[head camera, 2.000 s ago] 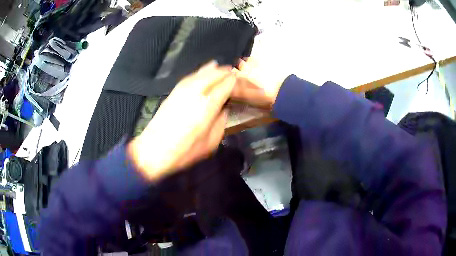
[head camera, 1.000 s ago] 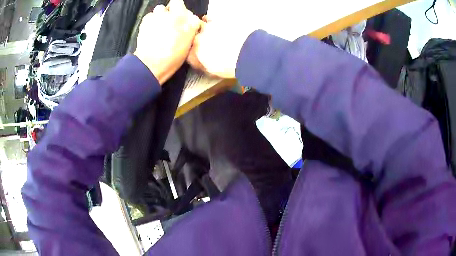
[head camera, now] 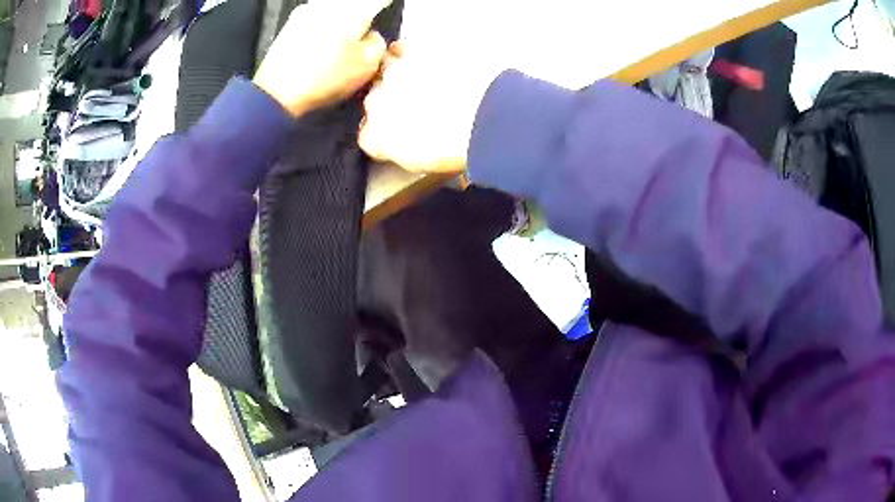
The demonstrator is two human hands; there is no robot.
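Note:
The black padded mesh back panel hangs over the table's front edge on the left, its rounded lower end near my lap. A camouflage strip runs along it between mesh areas. My left hand lies on the panel's upper part near the top edge of the view, fingers bent at its right rim. My right hand is beside it, fingers curled at the same rim. The fingertips of both hands are partly hidden. No machine head or needle shows.
The white table has a wood-coloured edge crossing to the upper right. Grey and white straps and dark bag pieces lie at the left. A black bag and dark cloth with a red piece are at the right.
The panel has moved from flat on the table to hanging over its edge. Both hands have moved up and left with it. In the last second, they have shifted slightly apart.

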